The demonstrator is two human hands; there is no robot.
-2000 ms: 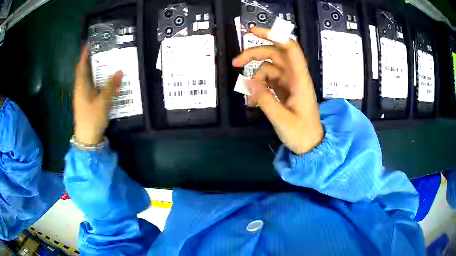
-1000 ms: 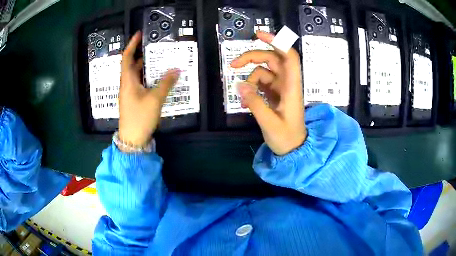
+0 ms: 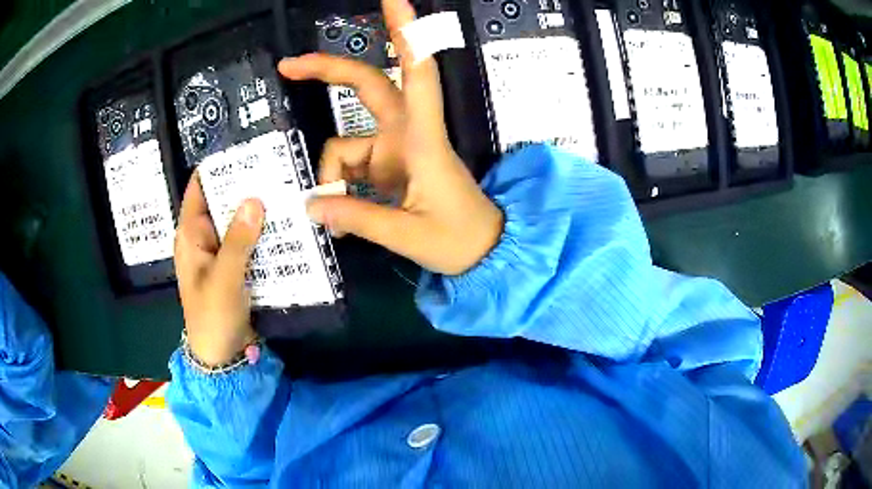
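My left hand (image 3: 216, 272) grips a smartphone (image 3: 268, 220) by its lower left part, thumb on the printed label. The phone is tilted, its lower end over the tray's front edge. My right hand (image 3: 406, 177) is at its right edge, a small white label (image 3: 327, 191) between thumb and a curled finger. Another white label (image 3: 432, 35) is stuck on a raised finger of that hand. Behind my right hand another phone (image 3: 352, 107) lies in the black tray, partly hidden.
More phones lie in the tray slots, one at the left (image 3: 139, 201) and several to the right (image 3: 664, 105). Yellow-green labels (image 3: 830, 81) show at the far right. A blue bin (image 3: 795, 334) is below the bench (image 3: 765, 244). Another person's blue sleeve (image 3: 29, 382) is at the left.
My left hand has taken hold of a phone and tilted it partly out of its slot. My right hand has moved left to the phone's edge. The view has turned and shifted.
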